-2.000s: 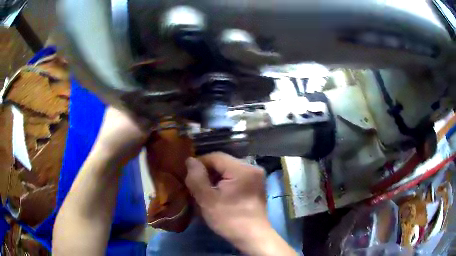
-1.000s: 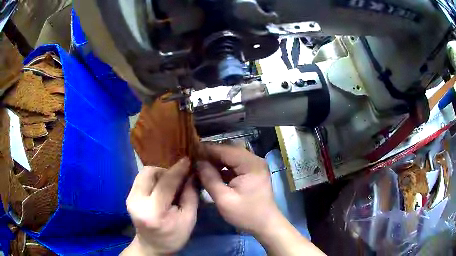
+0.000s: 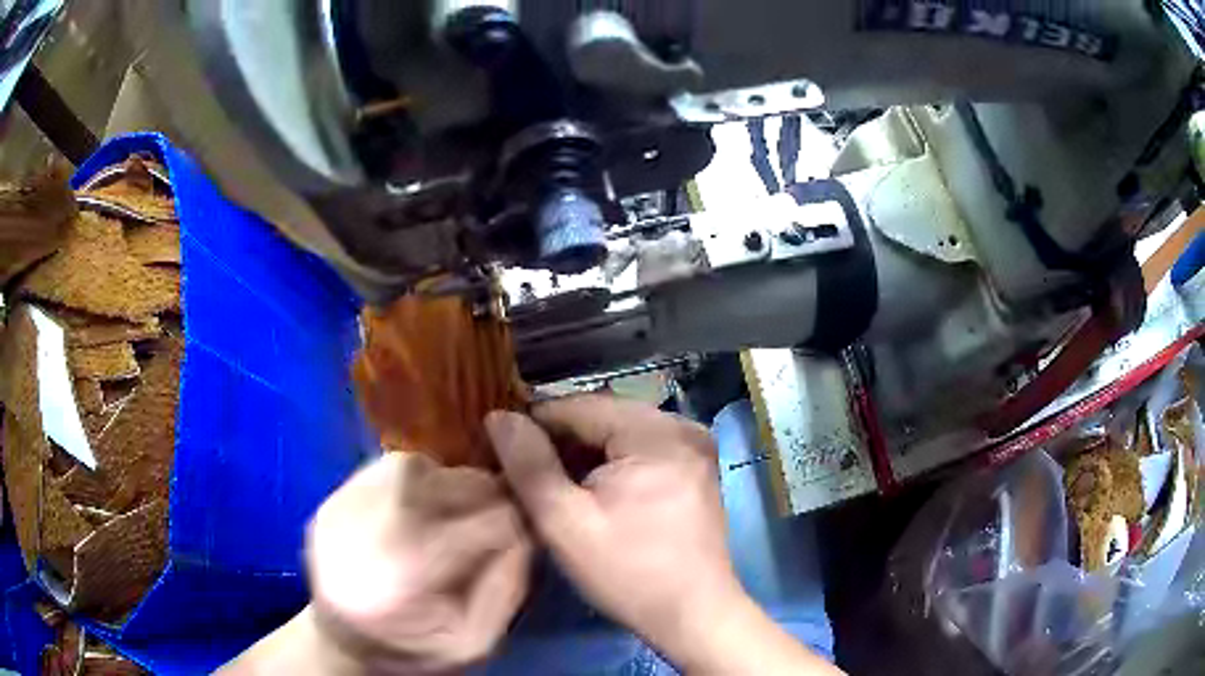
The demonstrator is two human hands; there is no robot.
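Observation:
An orange-tan leather workpiece hangs down from under the head of the grey-white sewing machine, its surface creased. My left hand is blurred and closed at the workpiece's lower edge. My right hand pinches the lower right edge between thumb and fingers, just below the cylinder arm. The two hands touch or nearly touch. The ribbed tension knob is above the workpiece. The needle point cannot be made out.
A blue bin at left holds brown cut pieces and a white slip. A clear plastic bag with brown and pale pieces is at lower right. A red-edged table is at right. Blue-jeaned knees show below.
Two seconds ago my left hand was up beside the machine head; it came down to the workpiece's lower edge. Since one second ago the workpiece has become more creased, with both hands staying at it.

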